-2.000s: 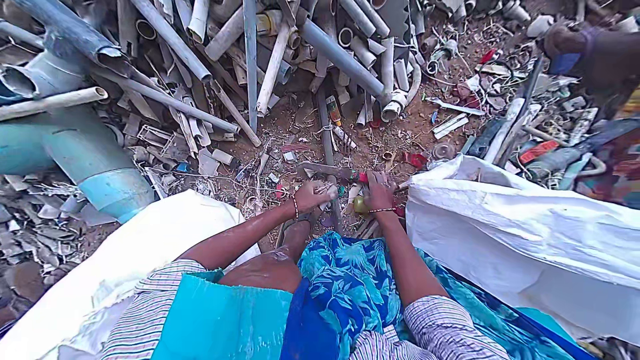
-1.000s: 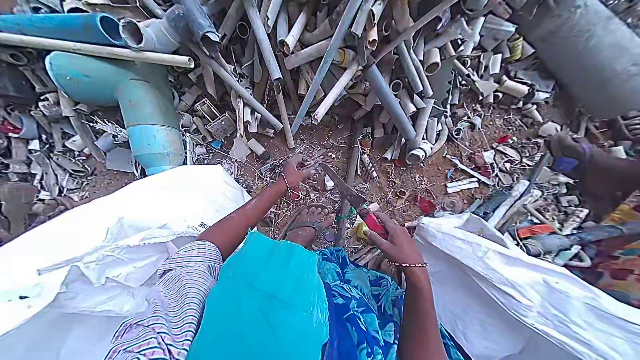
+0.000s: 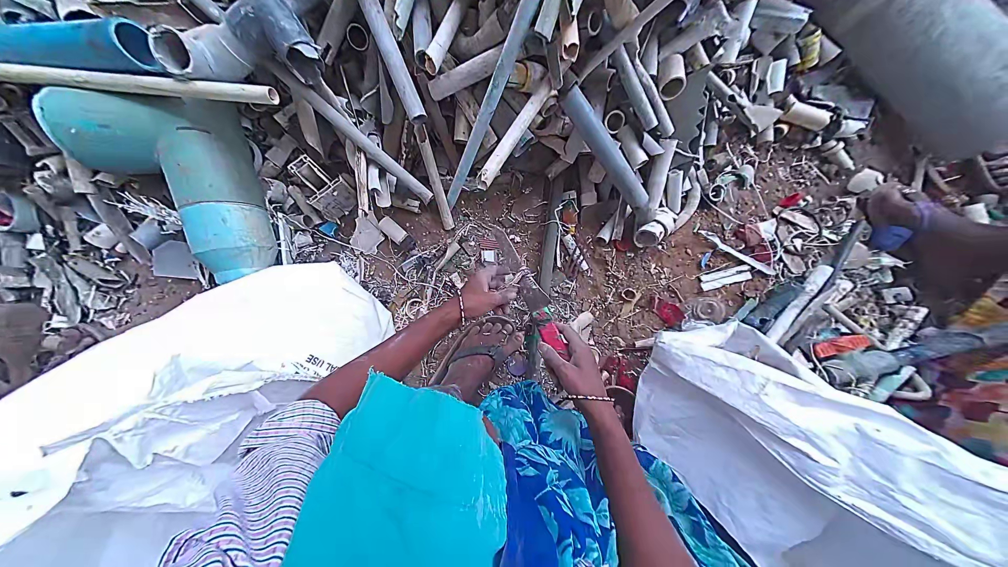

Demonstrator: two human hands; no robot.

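My right hand [image 3: 577, 364] is closed around the red handle of a hand saw [image 3: 531, 291], whose blade points up and to the left. Beside the blade, over my sandalled foot [image 3: 482, 346], is my left hand [image 3: 487, 293], fingers curled; whether a small piece lies in them cannot be made out. A narrow dark bar [image 3: 550, 236] lies on the ground just right of the blade. Past the hands rises a heap of cut plastic pipes [image 3: 598, 142].
White woven sacks flank me, one at left [image 3: 260, 339] and one at right [image 3: 756, 409]. A large green pipe elbow [image 3: 205, 173] lies at upper left, a thick grey pipe [image 3: 929, 71] at upper right. Another person's foot [image 3: 898, 209] is at the right.
Two seconds ago my hands were level with each other at the saw; now the right is lower and the blade slants upward. Since one second ago the left hand has shifted right, toward the blade.
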